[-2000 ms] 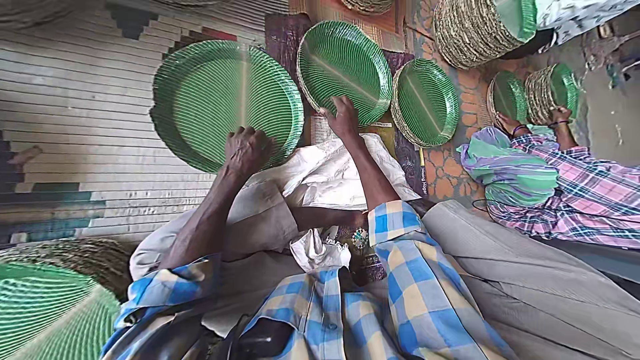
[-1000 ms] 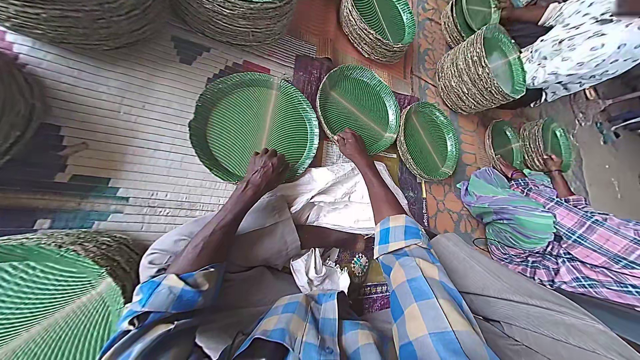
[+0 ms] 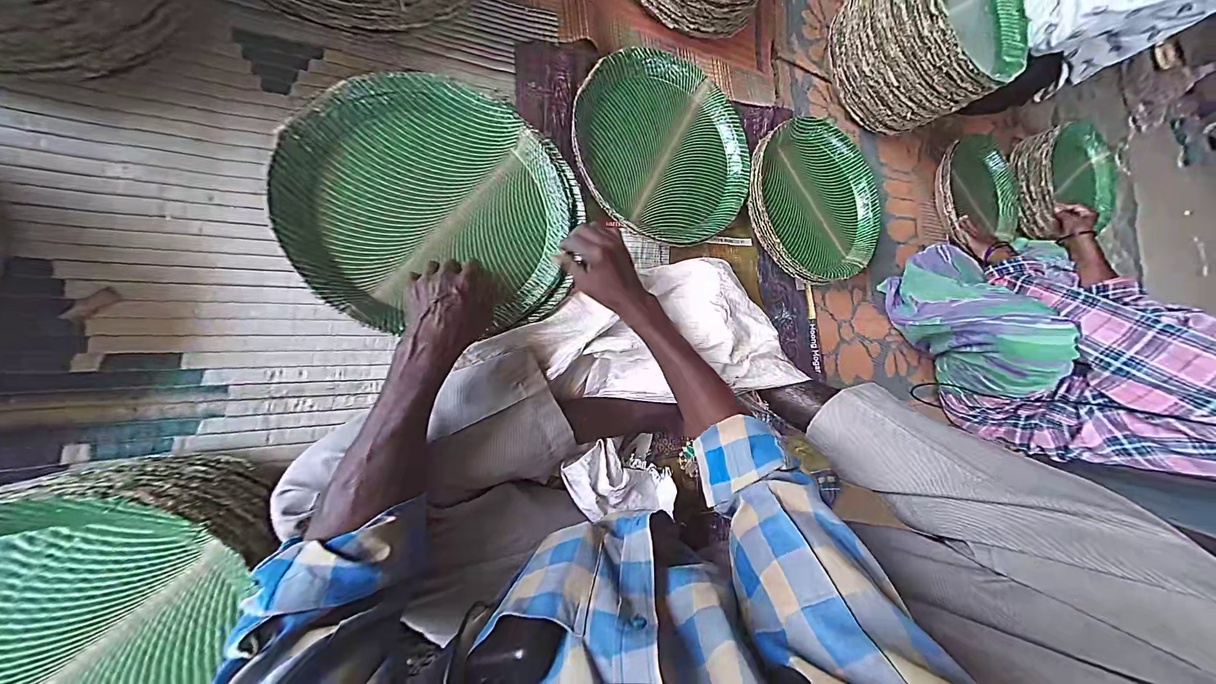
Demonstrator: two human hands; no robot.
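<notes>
A large round green leaf plate [image 3: 408, 180] lies tilted over others, whose rims show at its right side. My left hand [image 3: 451, 299] grips its near rim, fingers over the inner edge and thumb hidden. Bent fingers of my right hand [image 3: 598, 266] are at the right rims of the same plates; whether they pinch a rim cannot be told. Right of it is a middle green plate [image 3: 660, 147], and farther right a smaller stack of green plates [image 3: 815, 199]. White sacking [image 3: 674, 332] lies across my lap below the hands.
A thick plate stack [image 3: 123, 589] is at the lower left. More stacks with rough brown edges [image 3: 907, 66] stand along the top and upper right. At the right, a person in a pink plaid garment [image 3: 1092, 351] has both hands at plates. A striped mat [image 3: 142, 190] covers the floor at left.
My right hand has moved left, from the near edge of the middle plate to the rims of the large one. The large plate's pale midrib, nearly upright before, now runs diagonally.
</notes>
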